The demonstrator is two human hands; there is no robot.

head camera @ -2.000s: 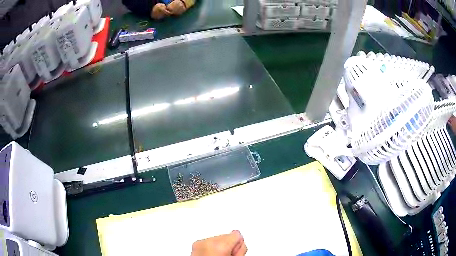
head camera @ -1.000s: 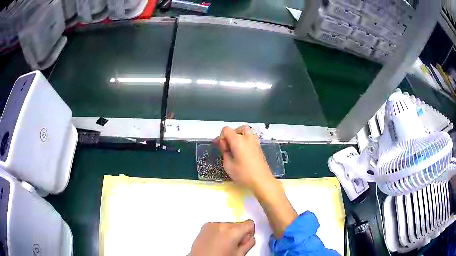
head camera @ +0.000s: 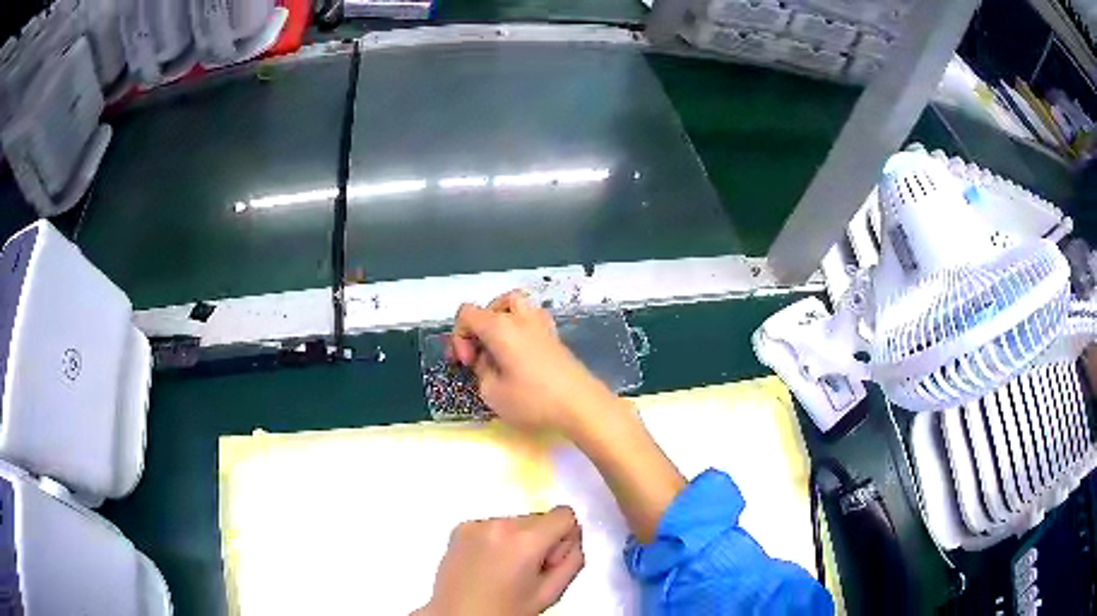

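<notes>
My right hand, bare below a blue sleeve, reaches over the clear plastic screw box at the mat's far edge. Its fingertips are bent down above the heaped screws at the box's left end; whether they pinch a screw is hidden. My left hand is curled low over the white mat with yellow edges, thumb and forefinger together. I cannot tell if it holds anything small.
An assembled white fan stands at the right beside slanting white housings. A black electric screwdriver lies right of the mat. White finished bodies stand at the left. A long black tool lies along the pale rail.
Two seconds ago only my left hand showed clearly, low on the mat. My right hand then moved out over the screw box and remains there. The camera view has shifted.
</notes>
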